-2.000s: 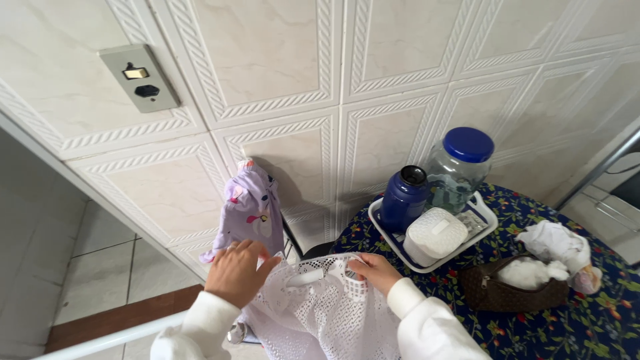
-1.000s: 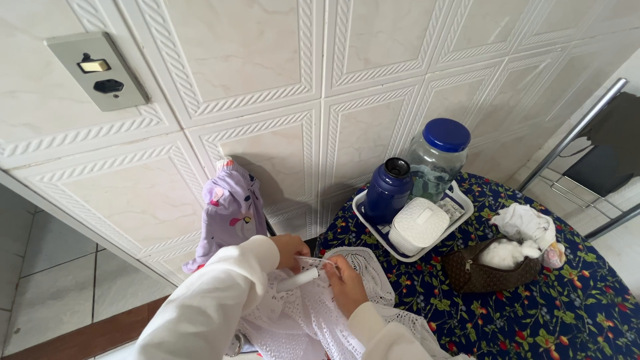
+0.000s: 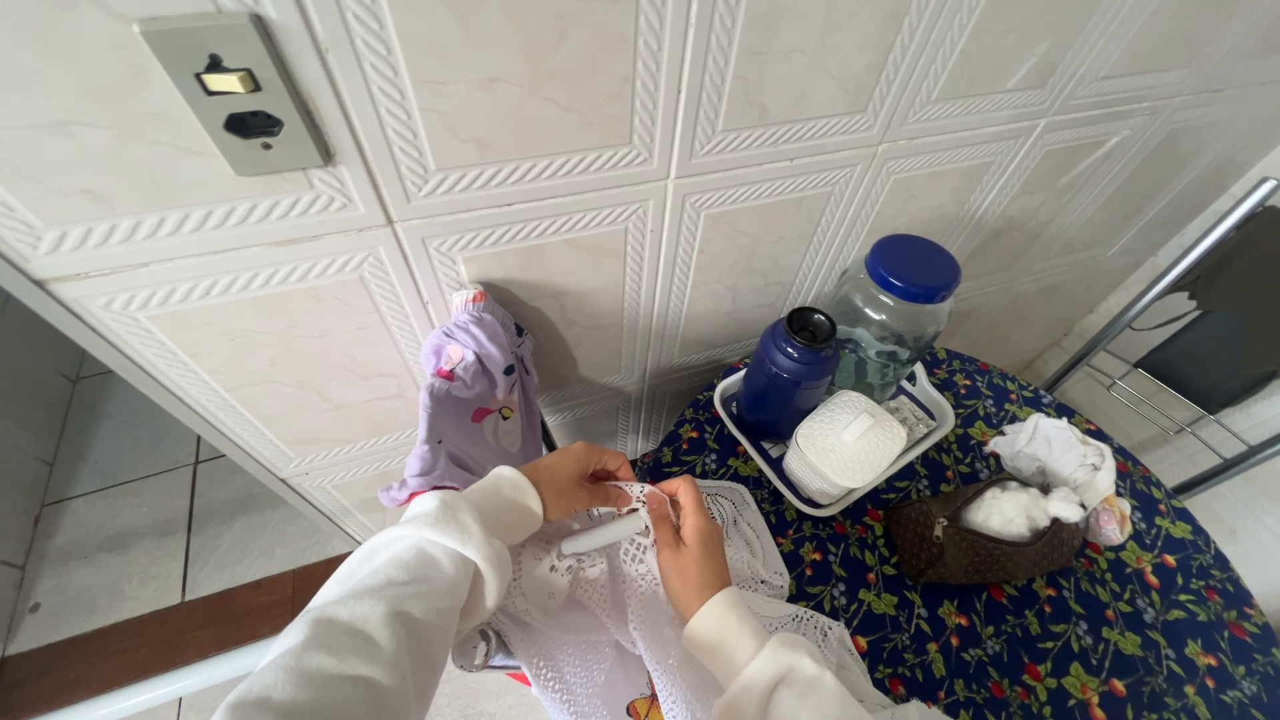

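A white lace cloth (image 3: 600, 620) hangs in folds below my hands, over a white tube-like bar (image 3: 603, 534) that shows through near its upper edge. My left hand (image 3: 575, 480) pinches the scalloped lace edge between thumb and fingers. Close beside it, my right hand (image 3: 692, 548) grips the same edge, the fingertips of both hands only a short way apart. Part of an orange butterfly figure (image 3: 645, 704) shows at the cloth's lower end. Behind my left hand a lilac patterned cloth (image 3: 470, 395) hangs by the tiled wall.
A round table with a dark floral cloth (image 3: 1010, 640) stands at right. It carries a white tray (image 3: 815, 508) with a blue thermos (image 3: 787, 375), a blue-lidded jar (image 3: 893, 325) and a white container (image 3: 845, 447), plus a brown zippered pouch (image 3: 980, 560) holding white fluff. A metal rack (image 3: 1150, 290) stands far right.
My hands have come close together at the lace edge; two seconds ago they were apart, my left hand raised with fingers spread. The view has shifted somewhat.
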